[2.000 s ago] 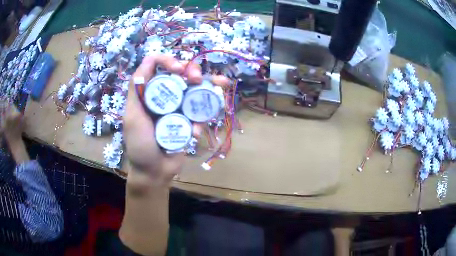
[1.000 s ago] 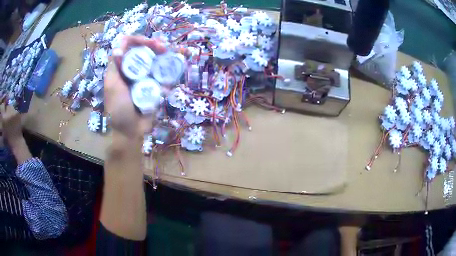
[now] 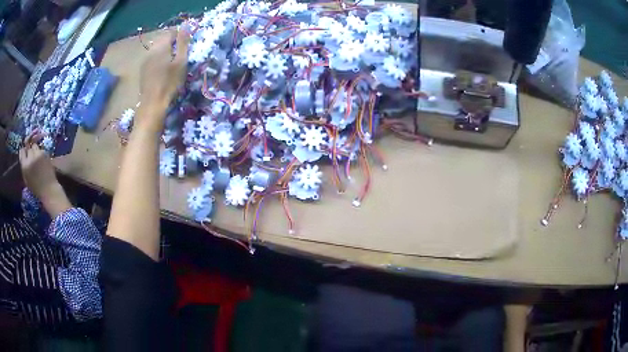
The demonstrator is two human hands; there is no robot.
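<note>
My left hand (image 3: 165,69) reaches to the left edge of a large tangled pile of small motors with white star wheels (image 3: 275,65). Its back faces me and its fingertips are blurred, so I cannot tell whether it holds anything. The three round silver cans it held do not show in it. Thin red, orange and blue leads trail from the pile onto the cardboard mat (image 3: 427,206). My right hand is not seen.
A silver metal box (image 3: 468,127) stands right of the pile, with a black cylindrical screwdriver (image 3: 528,31) above it. A crumpled clear bag (image 3: 561,58) lies behind. A smaller motor cluster (image 3: 595,137) is at far right. A neighbour's hand (image 3: 38,165) is near a blue box (image 3: 93,98).
My left hand has swung away to the left and up, turned over from showing three motor cans to reaching at the pile's edge. The bench scene has shifted right in view.
</note>
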